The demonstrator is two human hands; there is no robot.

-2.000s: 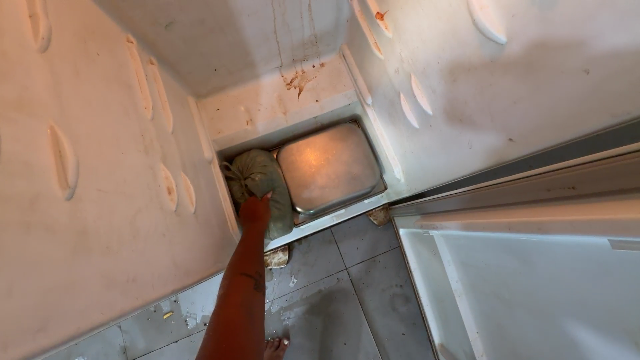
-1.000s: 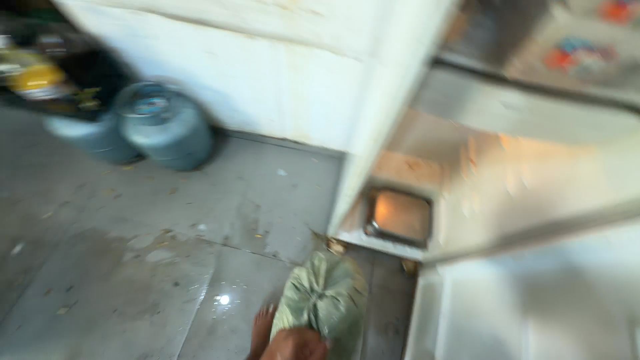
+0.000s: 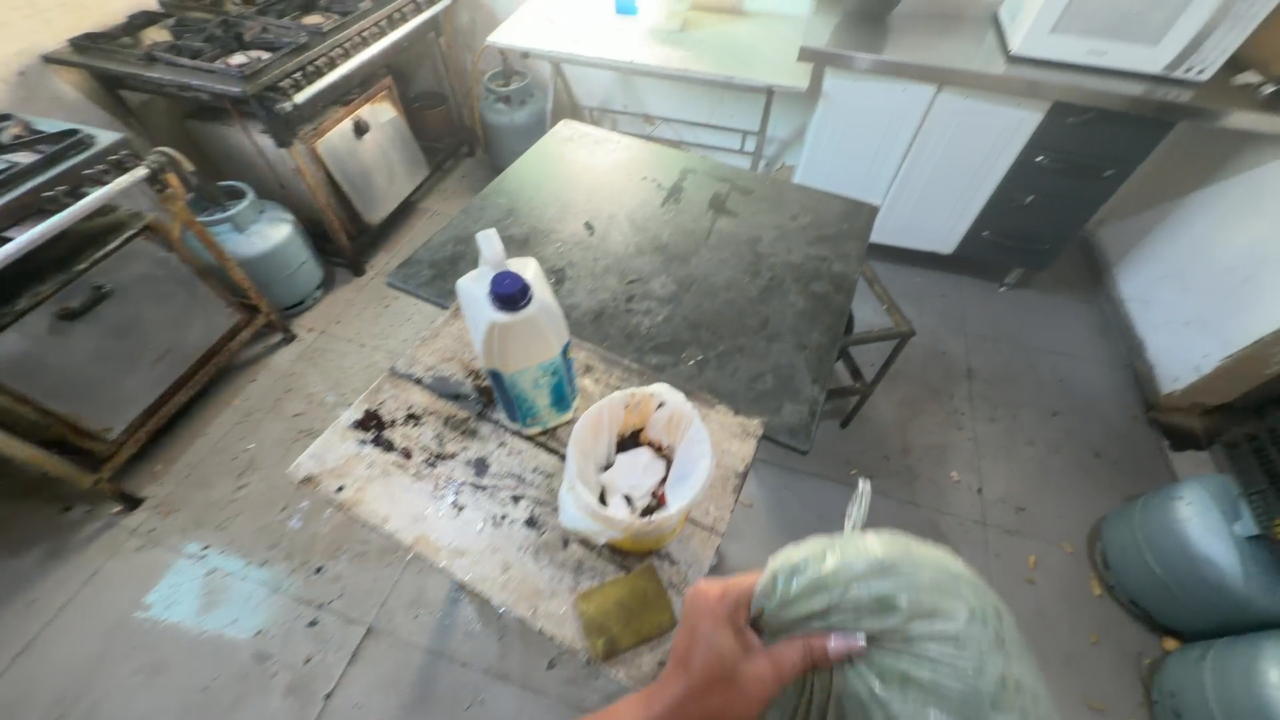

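My left hand point(image 3: 725, 650) grips a full, pale green plastic bag point(image 3: 900, 625) at the lower right, its thumb across the near side and its other fingers partly hidden by the bag. A twisted bit of plastic sticks up from the bag's top. Left of the bag, a green-yellow scouring sponge point(image 3: 626, 612) lies on a stained, pale worn board point(image 3: 470, 520). Behind the sponge stands a yellow bucket lined with a white plastic bag point(image 3: 640, 465), with dark and white waste inside. A white plastic jug with a dark blue cap point(image 3: 520, 340) stands beside it. My right hand is out of view.
A dark square tabletop point(image 3: 670, 250) adjoins the board. Rusty gas stoves point(image 3: 250, 90) and gas cylinders point(image 3: 255, 245) stand at left; more cylinders point(image 3: 1180, 555) are at right. Behind are a white table point(image 3: 650, 50), cabinets point(image 3: 910, 160) and a microwave point(image 3: 1130, 30).
The bag, earlier beside a metal lid or tray in the base of a white cabinet, has been lifted out in my left hand. The view has swung round to the stoves and table.
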